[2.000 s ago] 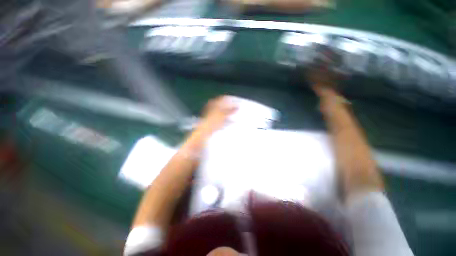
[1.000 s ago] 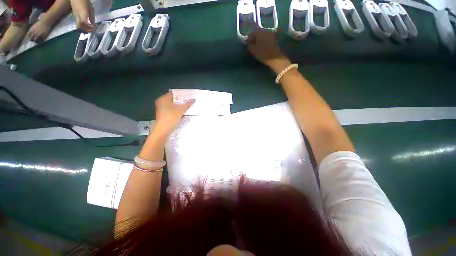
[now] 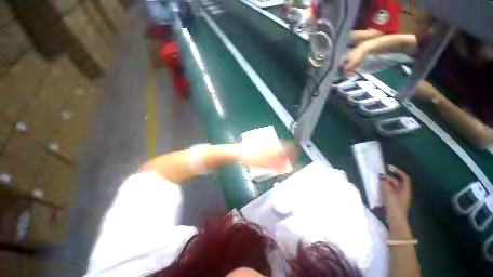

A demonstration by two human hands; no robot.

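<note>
My left hand is blurred and lies over the small white label papers on the left of the green worktop; whether its fingers grip them cannot be told. My right hand holds the white sticker strip by its right edge, above the green surface. Large white label sheets lie in front of me, overexposed, with a small round white thing on them. White oval housings lie in a row on the belt beyond, and more housings are at the right edge.
A grey post with a cable stands between worktop and belt. A pale rail runs along the line. Another person's hand is at the far housings. Brown cartons and a yellow floor line are at left.
The view has swung left. The sticker strip has passed from my left hand to my right hand, which has left the housings. My left hand has moved onto the small label papers.
</note>
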